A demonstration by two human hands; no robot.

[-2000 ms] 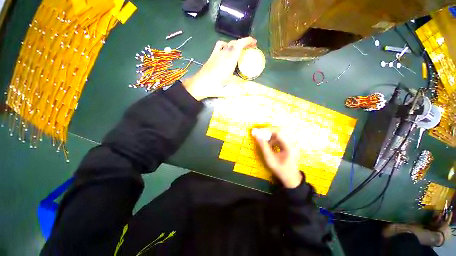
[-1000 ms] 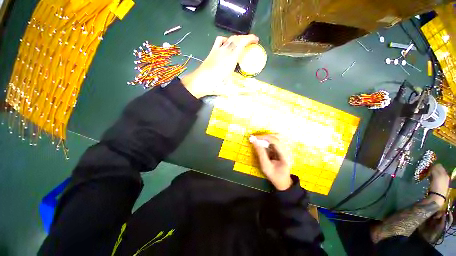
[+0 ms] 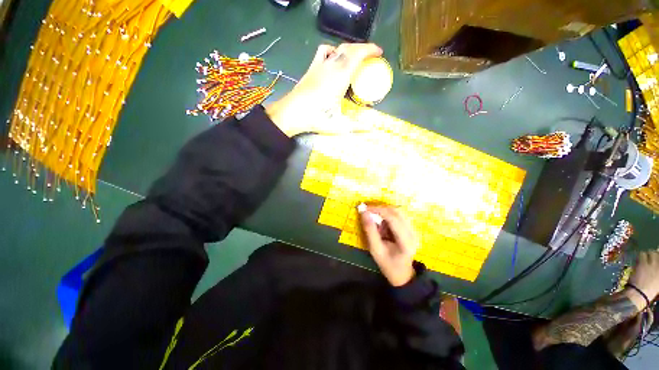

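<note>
My left hand [image 3: 321, 87] holds a small round tub [image 3: 371, 81] with a pale cream inside, at the upper left edge of the yellow-orange circuit strips [image 3: 462, 195]. The strips lie flat, with strong glare in the middle and a stepped lower left edge. My right hand [image 3: 389, 242] is over the lower left part of the strips. It pinches a small applicator with a white tip [image 3: 362, 208], mostly hidden by the fingers. The tip is at the strips; whether it touches them I cannot tell.
Wired strips [image 3: 72, 94] lie far left, a wire bundle [image 3: 231, 85] left of the tub. A phone [image 3: 348, 18] and cardboard box [image 3: 462, 43] are behind. A second bundle [image 3: 542, 144], black box [image 3: 553, 195], cables and another person's tattooed arm [image 3: 596, 318] are at the right.
My right hand has moved a little down and left over the strips. The other person's arm has come into view at the lower right. The view has shifted slightly; my left hand still holds the tub.
</note>
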